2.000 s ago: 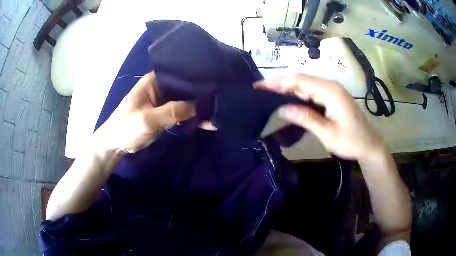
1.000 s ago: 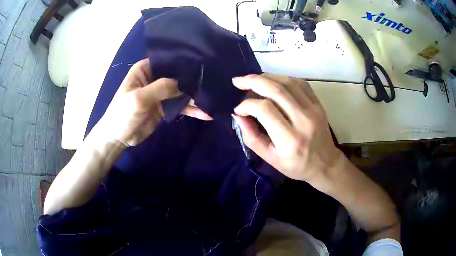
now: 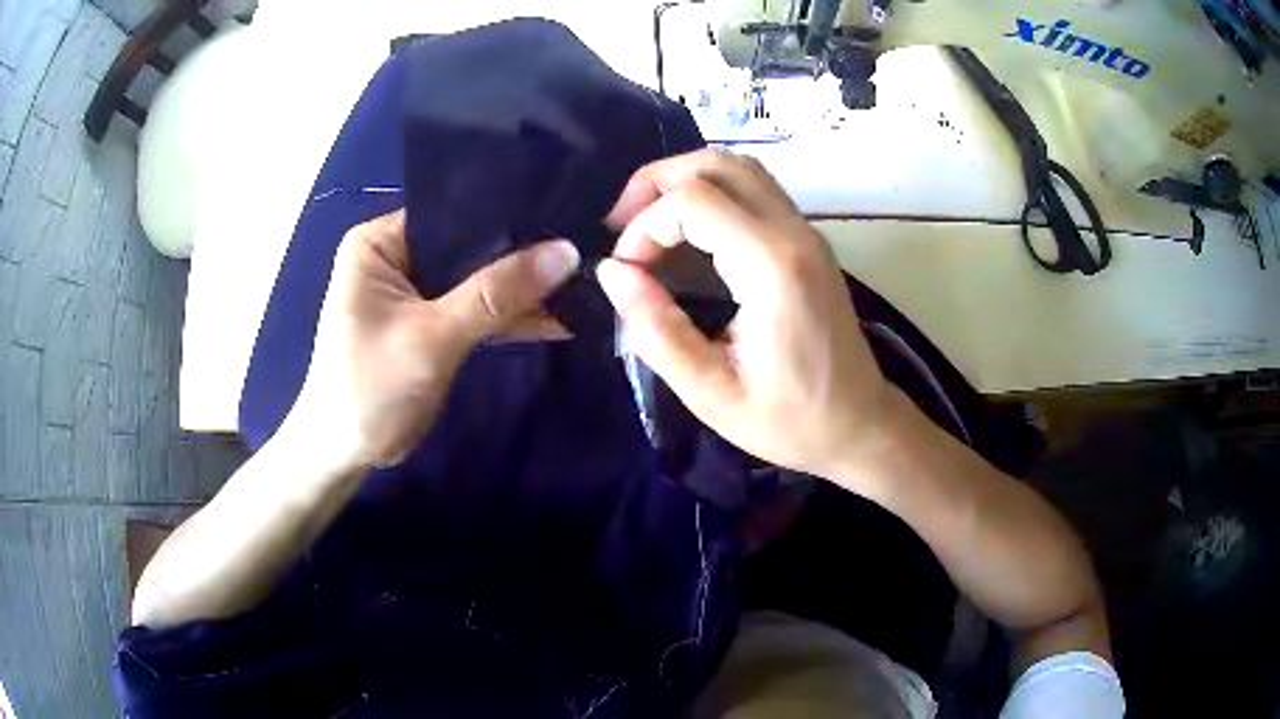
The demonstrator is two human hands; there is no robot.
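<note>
The dark navy garment piece [image 3: 491, 421] lies over the table's front edge and the lap, with white basting threads [image 3: 362, 190] on it. A dark flap of it [image 3: 491, 127] lies spread at the top. My left hand [image 3: 421, 316] grips the flap's lower edge, thumb on top and the other fingers partly hidden under the cloth. My right hand [image 3: 751, 295] pinches the cloth edge between thumb and fingertips, close beside my left thumb. A whitish strip [image 3: 639, 386] shows at the edge below my right fingertips.
The cream-white sewing machine [image 3: 1081, 99] stands at the upper right; its presser foot area [image 3: 793, 56] is beyond my right hand. Black-handled shears [image 3: 1053, 211] lie right of it on the white table [image 3: 955, 309]. A chair [image 3: 197, 155] stands at the upper left.
My right hand has moved left and up to my left thumb and now pinches the cloth edge. The flap lies flatter. The machine and shears appear slightly higher in view than at first.
</note>
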